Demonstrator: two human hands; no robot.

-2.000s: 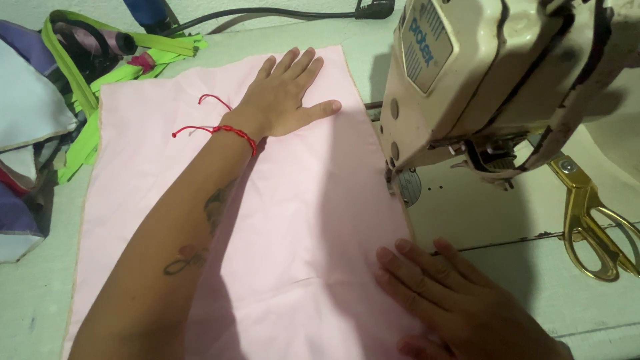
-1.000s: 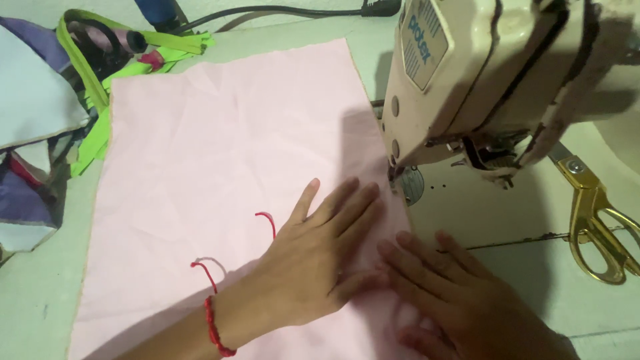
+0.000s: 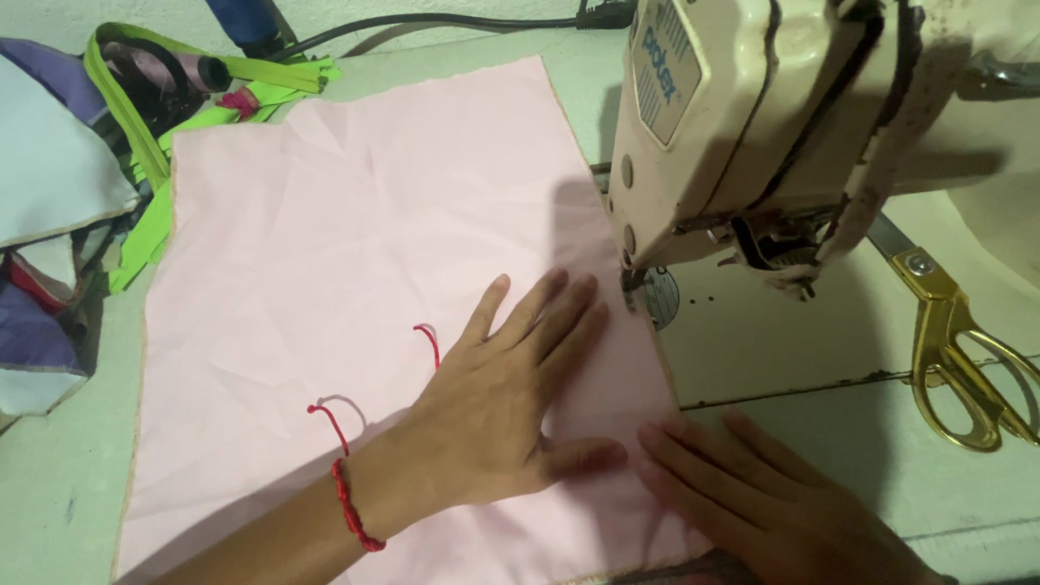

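Observation:
A large pink fabric piece point(image 3: 325, 268) lies flat on the pale green table, its right edge running under the presser foot point(image 3: 633, 284) of a Protex sewing machine point(image 3: 731, 106). My left hand point(image 3: 504, 398), with a red braided bracelet point(image 3: 348, 508) at the wrist, rests palm down on the cloth, fingers apart, just below and left of the foot. Near the cloth's lower right edge my right hand point(image 3: 756, 496) lies with its fingertips on the fabric and its palm over the table. Neither hand grips anything.
Gold-handled scissors point(image 3: 951, 325) lie right of the needle area. Green zippers point(image 3: 146, 219), a pink thread cone point(image 3: 166, 69) and white and purple fabric pieces point(image 3: 57, 154) are heaped at the left. Behind, a black cable point(image 3: 422, 18) runs past a blue object point(image 3: 242, 20).
My left hand has moved down the cloth from near its top edge to a place close to my right hand. My right hand has stayed near the fabric's lower right edge.

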